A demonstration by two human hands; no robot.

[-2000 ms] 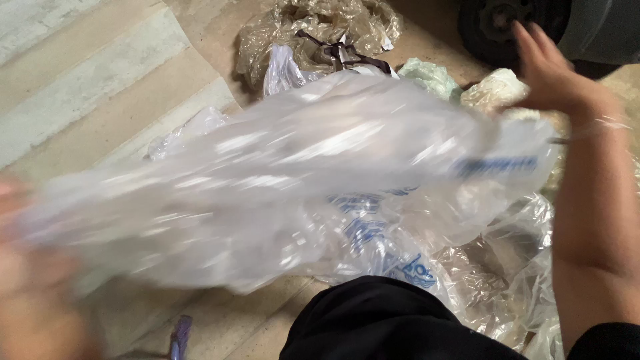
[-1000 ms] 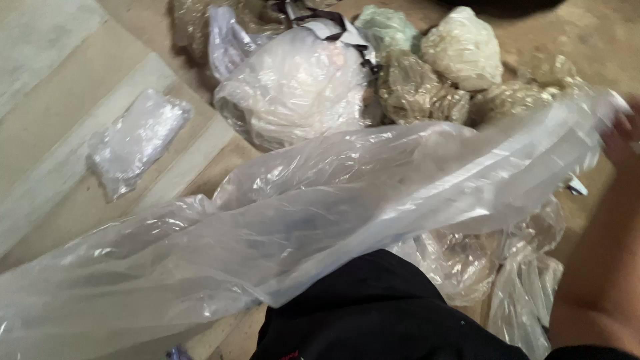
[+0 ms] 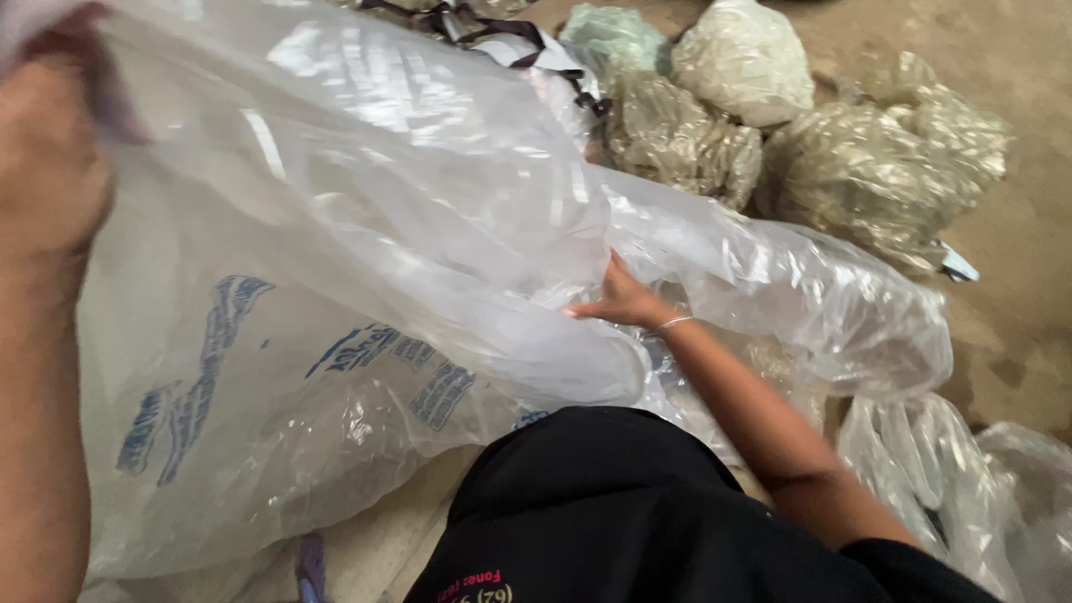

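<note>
A large clear plastic sheet or bag (image 3: pixel 352 218), with blue printing on its lower left part, spreads from the upper left to the middle of the view. My left hand (image 3: pixel 54 159) grips its raised edge at the far left; the fingertips are partly hidden by the plastic. Near the centre, my right hand (image 3: pixel 618 295) touches the film with thumb and fingers apart, and a thin bracelet circles the wrist. Behind that hand, another stretch of clear film (image 3: pixel 796 276) extends to the right; whether it is the same piece I cannot tell.
Crumpled bundles of film lie beyond: greenish (image 3: pixel 615 38), whitish (image 3: pixel 744 63) and brownish (image 3: pixel 888 167). Dark straps (image 3: pixel 511 33) lie at the top. More loose clear plastic (image 3: pixel 913 469) is at the lower right. A purple item (image 3: pixel 311 568) rests on the floor at the bottom.
The big plastic sheet, stretched low across the view a second ago, now rises at the left with my left hand in sight. My right hand has moved from the far right toward the centre.
</note>
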